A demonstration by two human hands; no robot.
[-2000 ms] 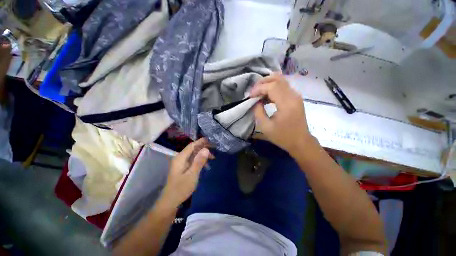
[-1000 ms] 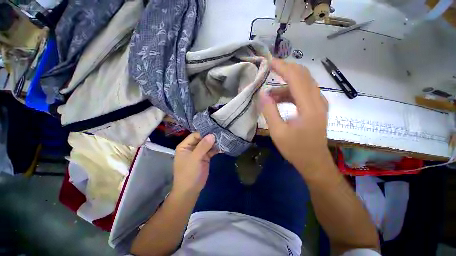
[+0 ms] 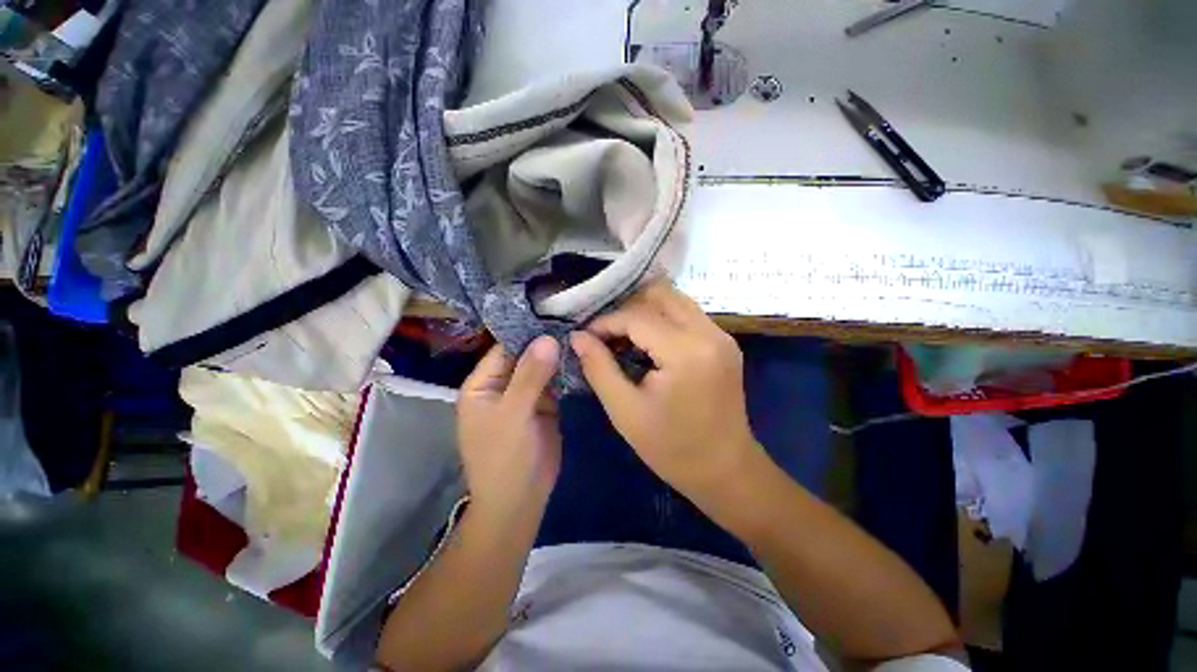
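Observation:
The garment's blue-grey leaf-print shell [image 3: 381, 158] hangs over the table's front edge, with its cream inner side [image 3: 597, 184] opened in a ring crossed by dark seams. The small grey print cuff [image 3: 521, 322] lies at the near end of the ring. My left hand [image 3: 509, 420] pinches the cuff between thumb and fingers. My right hand [image 3: 670, 381] pinches the same edge just to the right, its fingertips close to my left thumb. The fingers hide part of the cuff.
Black thread snips [image 3: 893, 147] and a thin grey metal tool [image 3: 887, 16] lie on the white machine table [image 3: 788, 250]. The needle area [image 3: 709, 72] is at the top. A red basket [image 3: 1017, 381] is below the table, a blue basket [image 3: 82, 250] at left, cream fabric pieces [image 3: 263, 433] lower left.
My right hand has moved down and left from the ring's upper right side to the cuff edge beside my left hand, and grips there. The view has shifted, so the table sits higher.

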